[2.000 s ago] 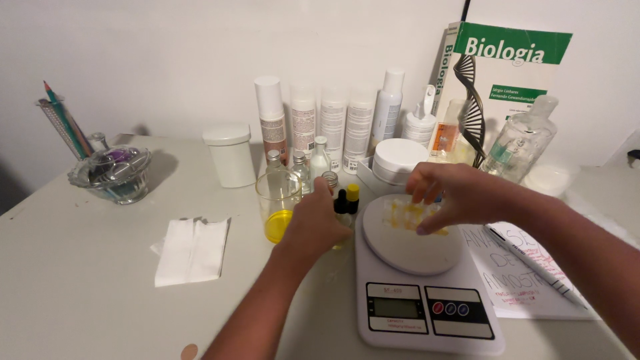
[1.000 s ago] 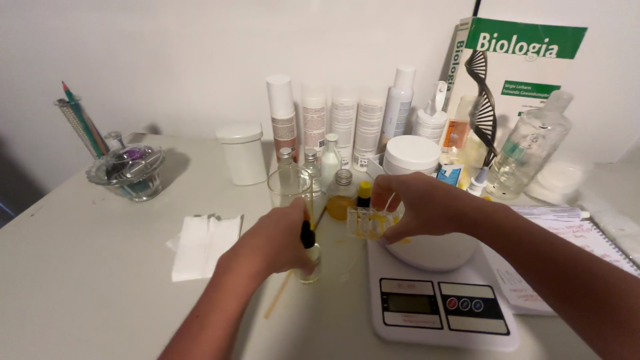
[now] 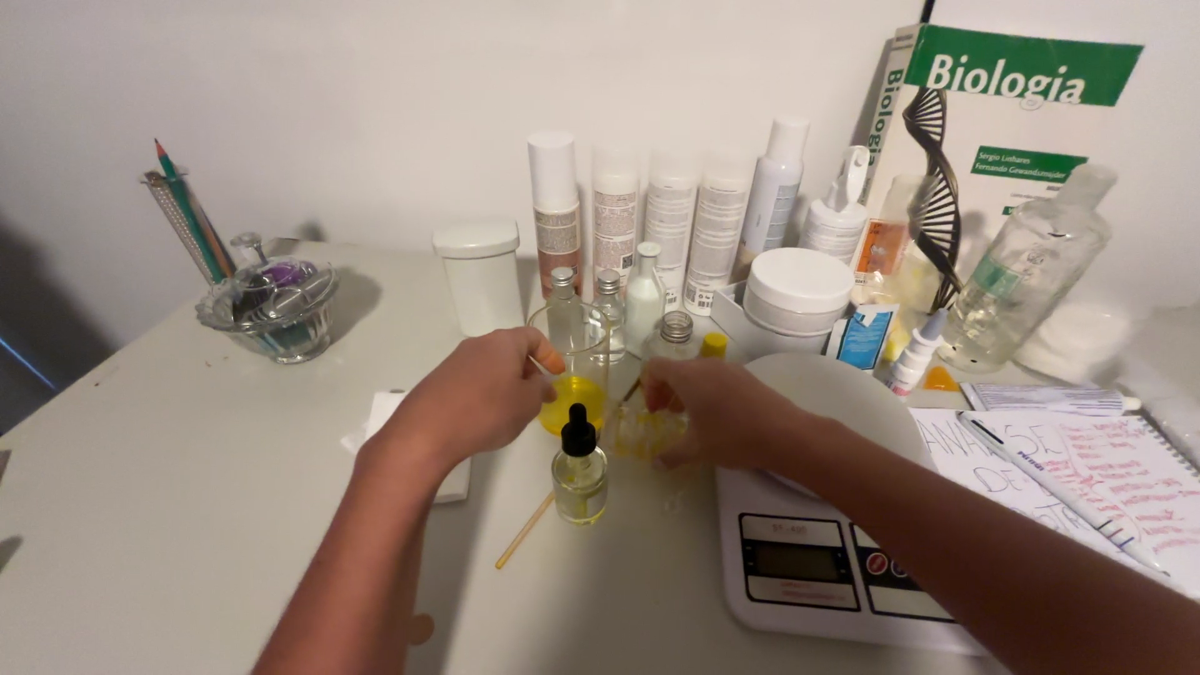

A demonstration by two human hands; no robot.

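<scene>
My left hand [image 3: 483, 398] is at the left side of a glass beaker [image 3: 574, 405] of yellow liquid, its fingers against the wall or rim. My right hand [image 3: 717, 412] grips a small clear tray [image 3: 645, 433] with yellow contents, just right of the beaker. In front of both stands a clear dropper bottle [image 3: 581, 483] with a black bulb, upright, beside a thin wooden stick [image 3: 523, 532]. An open glass bottle [image 3: 673, 342] and a yellow cap [image 3: 713, 345] show behind my right hand. The kitchen scale [image 3: 834, 600] lies under my right forearm.
White bottles [image 3: 615, 225] line the wall, with a lidded white jar [image 3: 478, 281] to their left. A white tub [image 3: 797, 295], a tilted clear bottle [image 3: 1022, 272] and a biology book [image 3: 1012, 122] stand at right, above a notebook [image 3: 1125, 469]. A glass bowl [image 3: 272, 314] sits at left.
My left hand has let go of the dropper bottle and moved up to the beaker. The small tray, over the scale two seconds ago, is now left of it in my right hand.
</scene>
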